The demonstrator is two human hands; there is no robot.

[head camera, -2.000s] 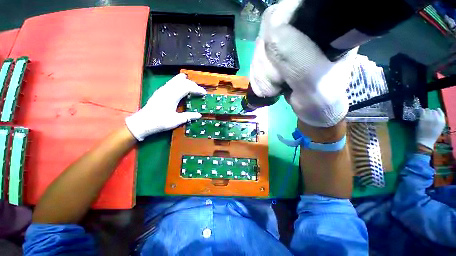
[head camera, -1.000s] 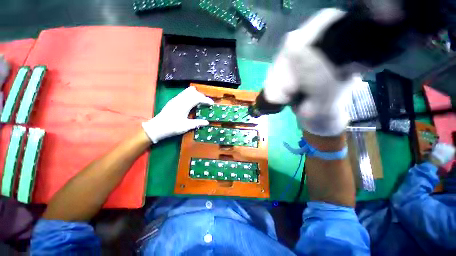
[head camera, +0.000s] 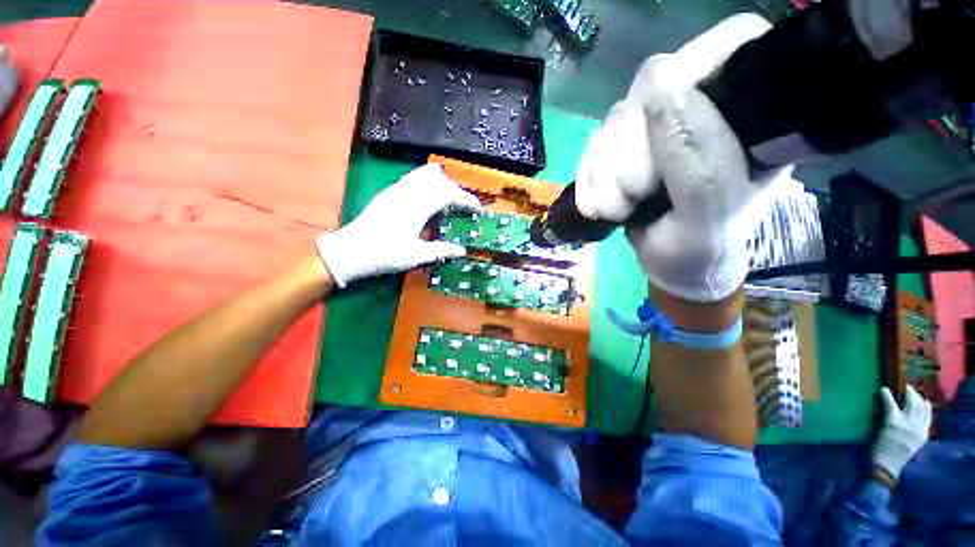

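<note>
The orange-brown fixture (head camera: 403,358) holds three green circuit boards in its slots: a far one (head camera: 489,231), a middle one (head camera: 500,286) and a near one (head camera: 491,360). My gloved left hand (head camera: 398,227) holds the far board's left end, with thumb and fingers on either side. My gloved right hand (head camera: 679,176) is closed around the black electric screwdriver (head camera: 796,102). The screwdriver points left and down, its nose at the right part of the far board. Its thin tip is too small to see clearly, and the hand and tool are partly blurred.
A black screw tray (head camera: 454,98) stands beyond the fixture. A red sheet (head camera: 214,203) with pale-green bars (head camera: 61,150) lies left. Silvery metal strips (head camera: 786,240) and a second black tray (head camera: 861,230) are right. A coworker's gloved hand (head camera: 904,431) is at far right. Loose boards (head camera: 572,19) lie beyond.
The view has shifted. The screwdriver nose stays over the far board, now near its right part, and my left hand keeps its hold. The coworker's hand has moved nearer the bench's front edge.
</note>
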